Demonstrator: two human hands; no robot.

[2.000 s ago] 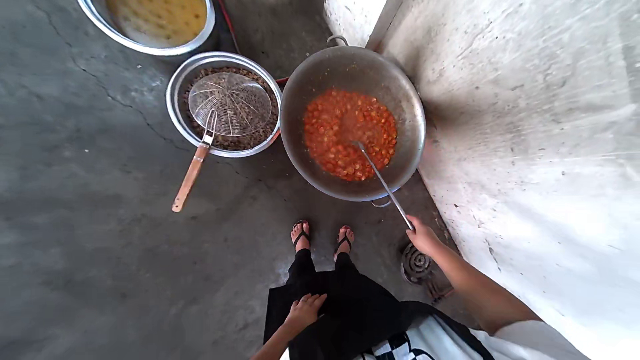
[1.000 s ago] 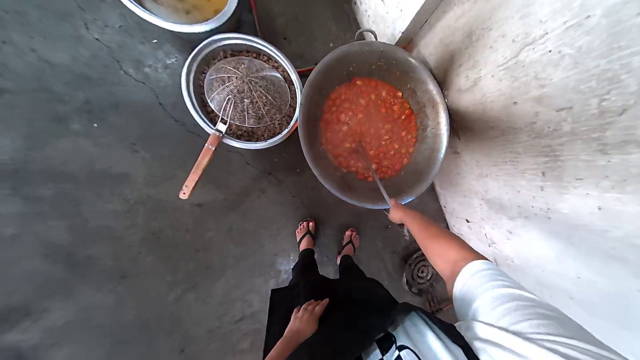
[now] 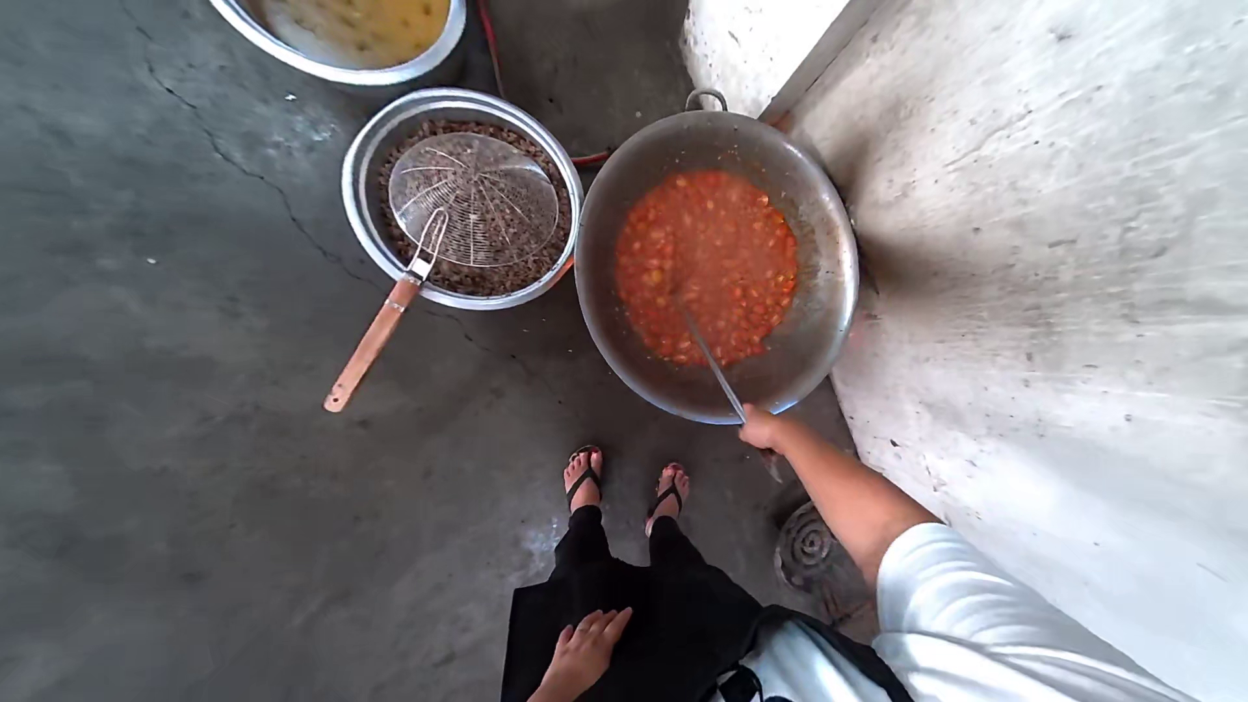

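My right hand (image 3: 762, 429) is closed around the handle of a long metal ladle or spatula (image 3: 717, 369); its working end is hidden in chunky red sauce (image 3: 707, 258). The sauce lies in a large metal wok (image 3: 829, 322) with a loop handle at its far rim. My left hand (image 3: 587, 643) rests on the black cloth over my thighs, fingers slightly spread, holding nothing. Left of the wok, a wire skimmer (image 3: 473, 200) with a wooden handle lies across an aluminium pot (image 3: 366, 229) of brown crumbly food.
Another metal pot (image 3: 395, 74) with yellowish liquid stands at the top left. A pale wall (image 3: 1053, 292) rises close on the right of the wok. A round burner (image 3: 807, 546) lies on the floor below my right forearm. A red hose (image 3: 490, 44) runs behind the pots.
My right hand, gripping the metal handle, has moved closer to the wok's near rim since two seconds ago. The left hand stays on the black cloth. The view has shifted somewhat.
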